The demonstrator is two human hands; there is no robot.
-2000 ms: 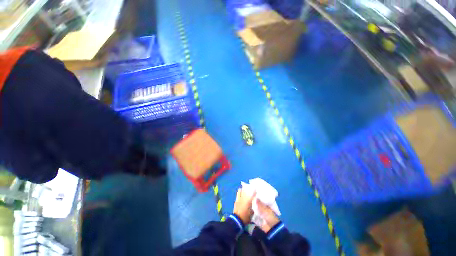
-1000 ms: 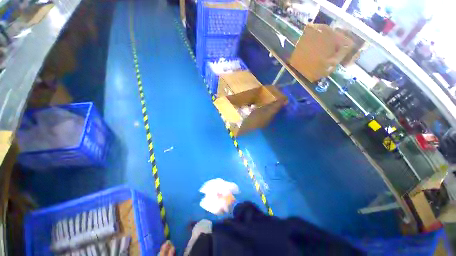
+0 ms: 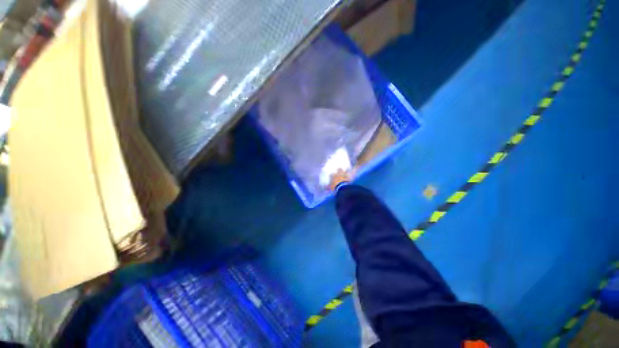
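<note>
My right hand (image 3: 341, 179), small and blurred, reaches over the near end of a blue crate (image 3: 404, 114). Its fingers are on a bright white crumpled piece (image 3: 335, 162), which looks like thin plastic or paper; they seem closed on it. The crate holds a large pale, translucent plastic sheet or bag (image 3: 309, 102) and a brown cardboard piece (image 3: 379, 144). The dark blue sleeve comes up from the lower right. My left hand is not in view.
A bubble-wrapped bench (image 3: 203, 61) runs above left, with a small white strip (image 3: 218, 85) on it. Folded cardboard (image 3: 61, 149) stands at the left. Another blue crate (image 3: 203, 306) is at the bottom. Yellow-black tape (image 3: 478, 178) crosses the blue floor.
The view has swung left and closer to the blue crate with the plastic. My right hand and the white piece have moved from over the aisle to inside the crate. My left hand has left view.
</note>
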